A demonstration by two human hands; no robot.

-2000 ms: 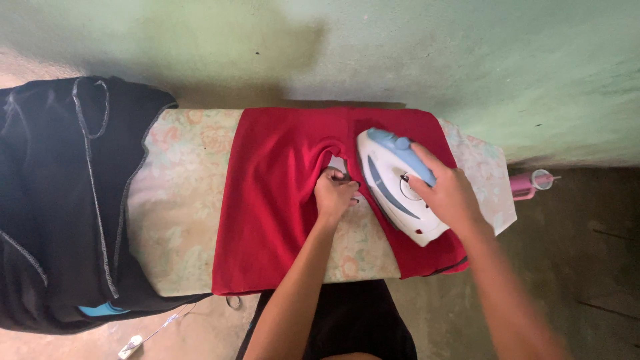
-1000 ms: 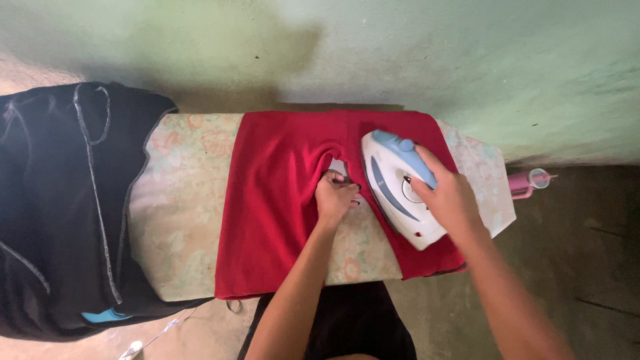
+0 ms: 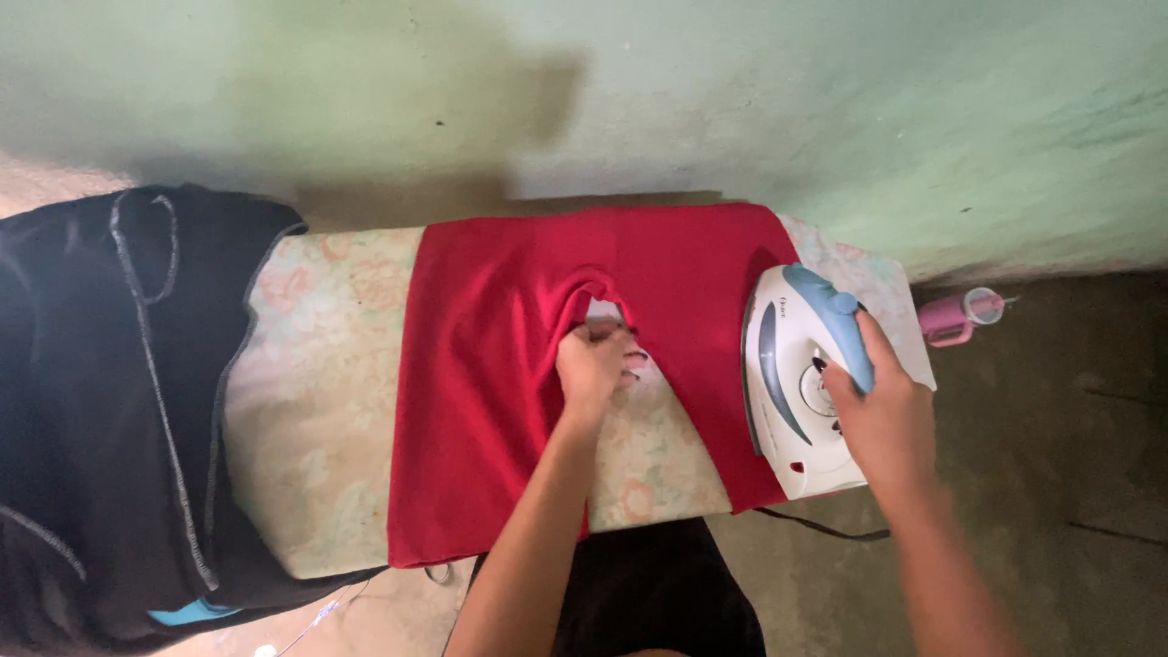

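A red garment [image 3: 474, 383] lies across a floral-covered ironing board [image 3: 319, 365], with loose folds on its left part and a smoother right part. My right hand [image 3: 881, 411] grips the blue handle of a white and blue clothes iron [image 3: 794, 383], which rests flat at the garment's right edge. At the opening in the garment's middle is my left hand [image 3: 598, 360], fingers bent, touching the red fabric; a small piece of white material [image 3: 602, 310] shows beside the fingertips. Whether those fingers pinch the cloth is hard to tell.
Dark fabric with pale seams [image 3: 82, 365] covers the board's left end. A green wall [image 3: 730, 100] runs along the far side. A pink tumbler with a handle and straw [image 3: 949, 319] stands beyond the board's right end. A dark cord [image 3: 821, 527] hangs below the near edge.
The iron has moved to the right across the red garment, with my right hand on its handle. My left hand has stayed at the opening in the fabric.
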